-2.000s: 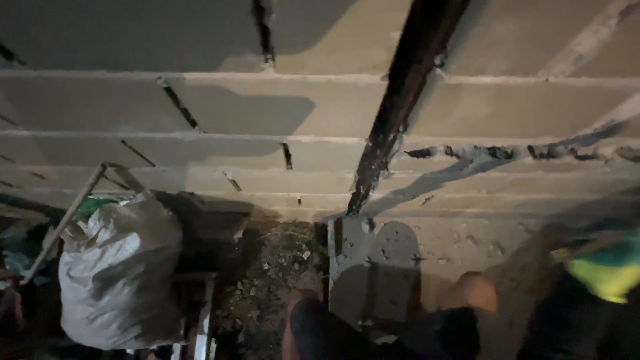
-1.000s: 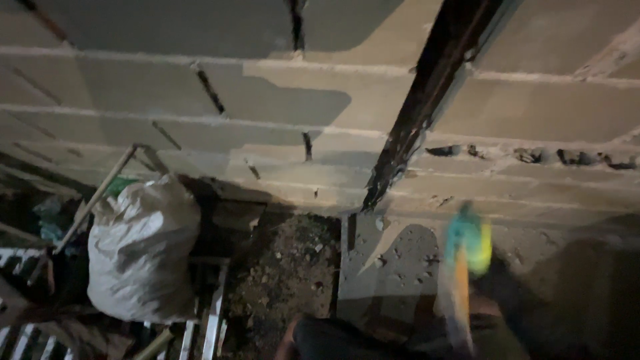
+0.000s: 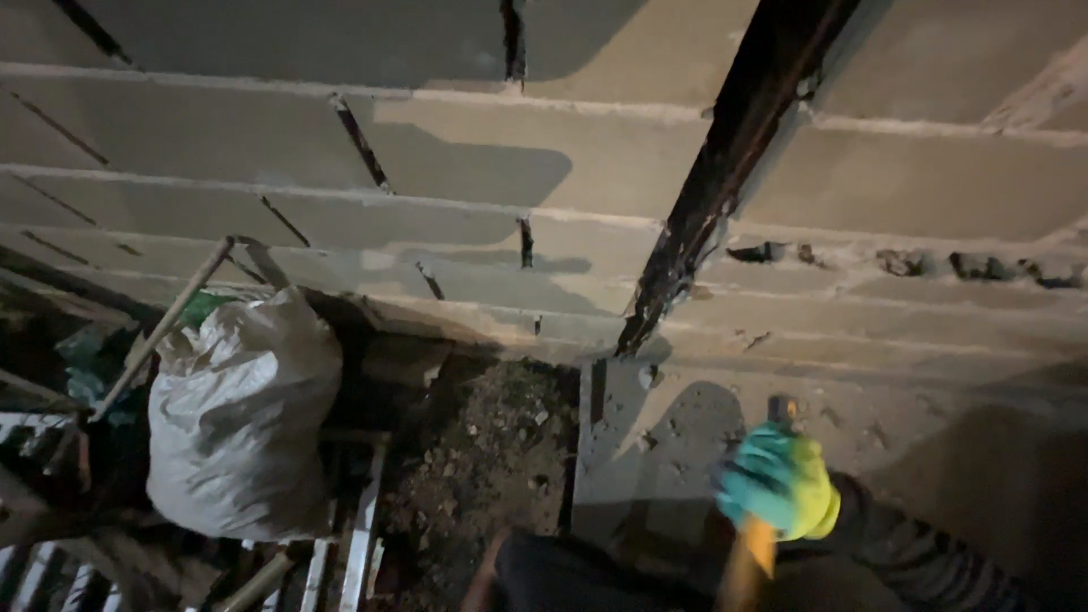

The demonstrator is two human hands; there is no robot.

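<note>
My right hand [image 3: 778, 484], in a green and yellow work glove, is closed around a tool whose yellow-orange handle [image 3: 751, 551] runs toward the bottom edge. A dark end with an orange mark [image 3: 783, 410] sticks out above the glove. The kind of tool is too blurred to tell. Below the glove are my legs in dark clothing [image 3: 586, 574]. The hand is over a grey slab [image 3: 629, 476] strewn with small mortar crumbs, in front of the block wall [image 3: 595, 161]. My left hand is out of view.
A dark vertical channel [image 3: 722, 161] cuts the wall, and a broken, rough joint [image 3: 901, 263] runs right from it. On the left, a full white woven sack [image 3: 242, 416] stands by metal bars [image 3: 361, 527] and a tubular frame [image 3: 166, 327]. Loose soil and rubble [image 3: 484, 450] lie between sack and slab.
The gloved right hand, at the right edge two seconds ago, came in over the slab with the tool. Since one second ago it has moved lower relative to the wall. The sack has not moved.
</note>
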